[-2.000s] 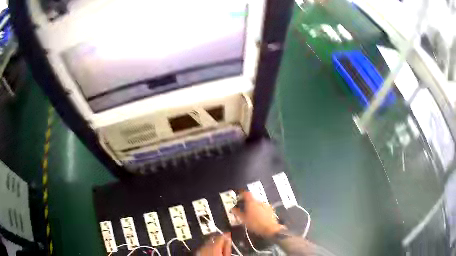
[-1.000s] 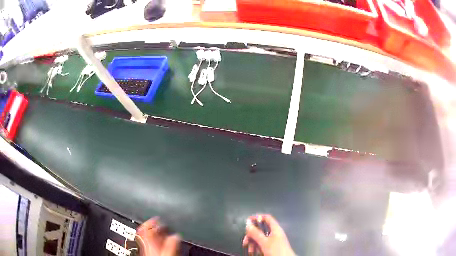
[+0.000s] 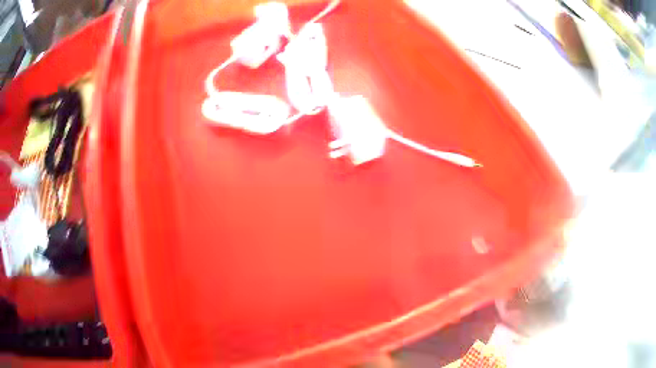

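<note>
A large red tray (image 3: 288, 237) fills the middle of the view. White adapters with leads (image 3: 306, 68) lie bundled at its far side, washed out by glare. One white adapter body (image 3: 357, 129) has a lead running right to a thin tip. A small pale spot (image 3: 480, 245) shows near the tray's right side; I cannot tell what it is. Neither of my hands can be made out.
A second red bin (image 3: 57, 287) adjoins on the left. It holds a coiled black cable (image 3: 65, 129), white plugs (image 3: 23, 230), a black adapter (image 3: 66, 244) and a dark row of pieces (image 3: 54, 338). Strong glare covers the right side.
The view has swung from the test fixture, past the green bench, to a close view of the red trays. Both hands, visible before, have left the picture.
</note>
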